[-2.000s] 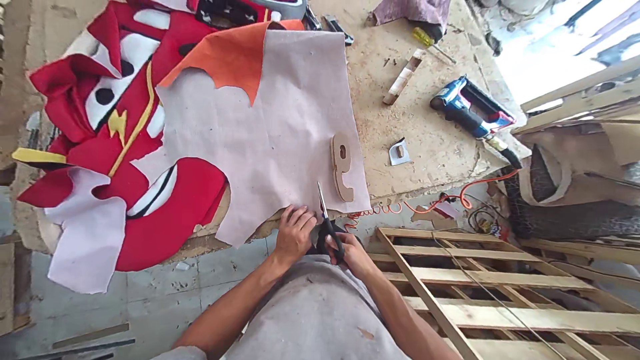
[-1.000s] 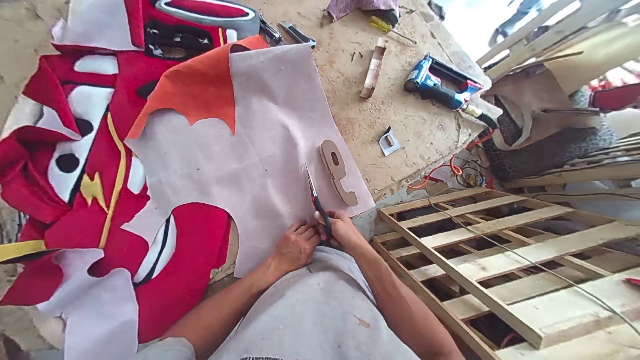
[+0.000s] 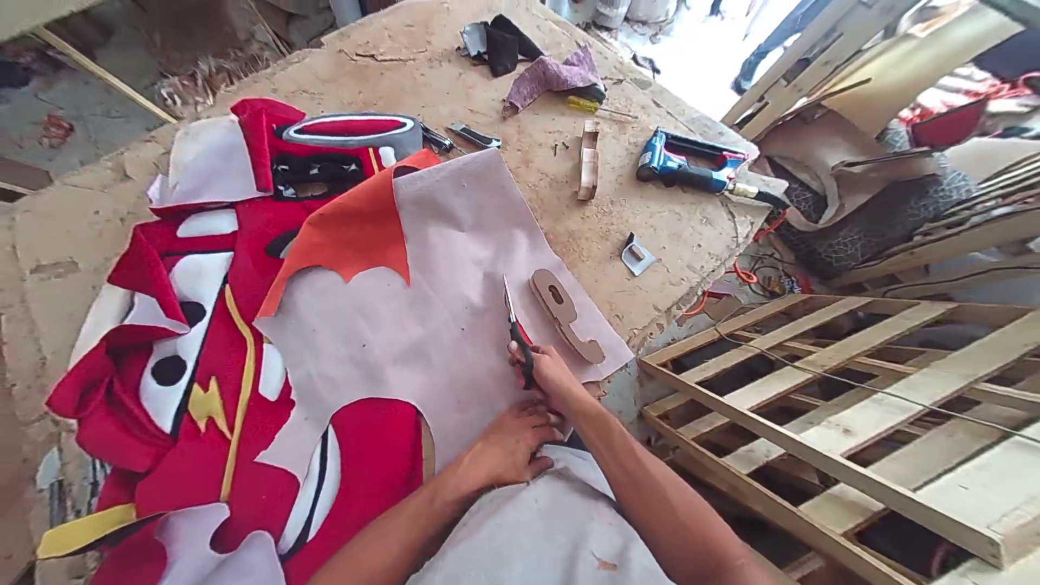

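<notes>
My right hand holds a pair of scissors by the handles, their blades pointing away from me over a pale pinkish fabric sheet. The blades look closed or nearly so. Beside it, my left hand presses on the near edge of the sheet with bent fingers. A flat tan template with a slot and a hooked end lies on the sheet, right of the scissors. Orange fabric shows at the sheet's upper left. Red plush fabric with white, black and yellow pieces spreads out on the left.
On the worn worktable lie a blue pneumatic stapler with a hose, a screwdriver, a small wooden piece, a utility knife and purple cloth. A slatted wooden frame stands at the right.
The scissors and my right hand have moved forward over the fabric, away from my body. My left hand remains at the near edge. The view has shifted, showing more of the table's far side.
</notes>
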